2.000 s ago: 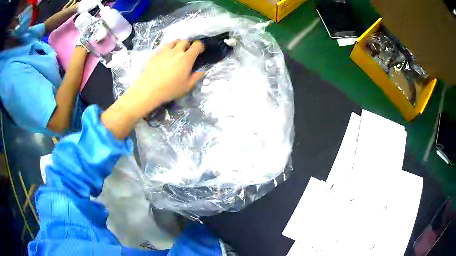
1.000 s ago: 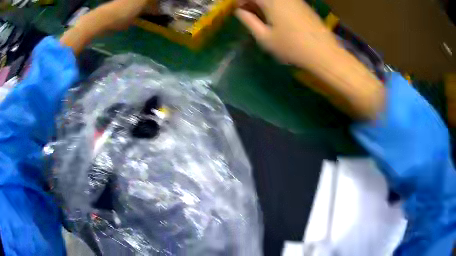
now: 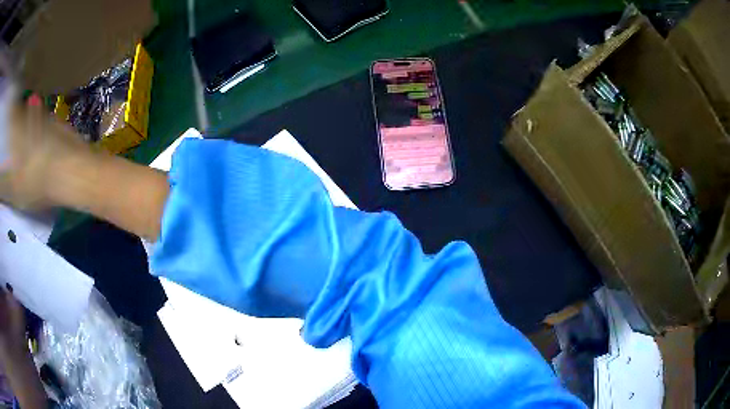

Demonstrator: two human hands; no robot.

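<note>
My right arm in a blue sleeve crosses the picture, and my right hand (image 3: 36, 156) is blurred and cut off at the left edge. Its fingers are not clear. A white card insert with small dark holes (image 3: 44, 268) is just below this hand; I cannot tell whether it is held. A thin strip of skin at the lower left edge (image 3: 14, 351) seems to be my left hand or forearm, mostly out of the picture. A stack of white card inserts (image 3: 280, 359) lies on the black mat, partly under my right sleeve. The clear poly bag (image 3: 100, 351) is at the lower left.
A yellow retail box (image 3: 140, 100) with dark contents is on the green belt (image 3: 168, 48). Black flat units (image 3: 232, 48) lie farther along it. A pink-lit smartphone (image 3: 414, 124) lies on the mat. An open brown carton (image 3: 588, 208) with small green-and-silver cells stands at right.
The view has swung to the right, bringing the phone and carton into view. The poly bag now shows only at lower left. My right arm reaches leftward; my left arm has mostly left the picture.
</note>
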